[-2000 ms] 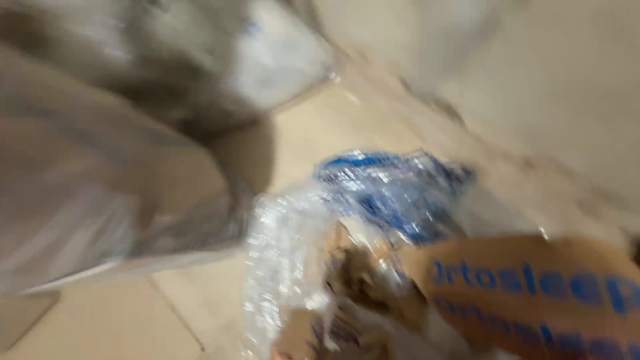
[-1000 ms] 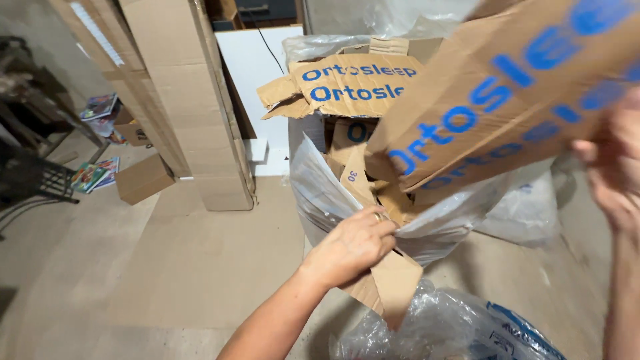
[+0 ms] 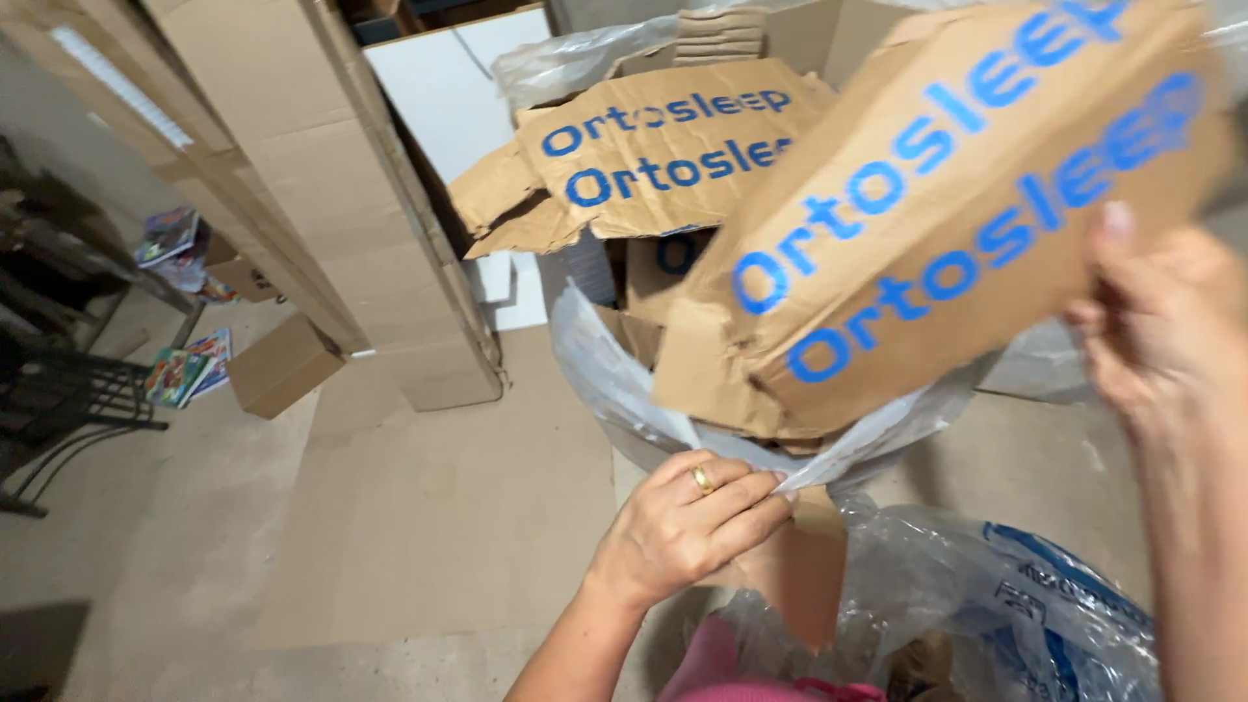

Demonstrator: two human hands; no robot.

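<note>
My left hand [image 3: 697, 522], with a gold ring, grips the near rim of a translucent plastic bag [image 3: 624, 390] filled with cardboard. A torn cardboard flap [image 3: 814, 556] hangs just below its fingers. My right hand [image 3: 1160, 302] holds a long piece of brown cardboard [image 3: 907, 166] with blue "Ortosleep" print, tilted, its lower end in the bag's mouth. Another printed cardboard piece [image 3: 673, 136] lies across the bag's far left side. More cardboard shows in the dark inside the bag.
Tall cardboard packages [image 3: 292, 175] and a white panel [image 3: 468, 97] stand at left. A small box [image 3: 283, 366], booklets [image 3: 190, 369] and a black metal rack [image 3: 73, 395] are beyond. Crumpled clear plastic wrap [image 3: 975, 585] lies nearest me, at lower right.
Since one second ago, the long cardboard piece in my right hand has moved down into the bag's mouth. My left hand stays at the bag's rim. The view has swung widely since two seconds ago.
</note>
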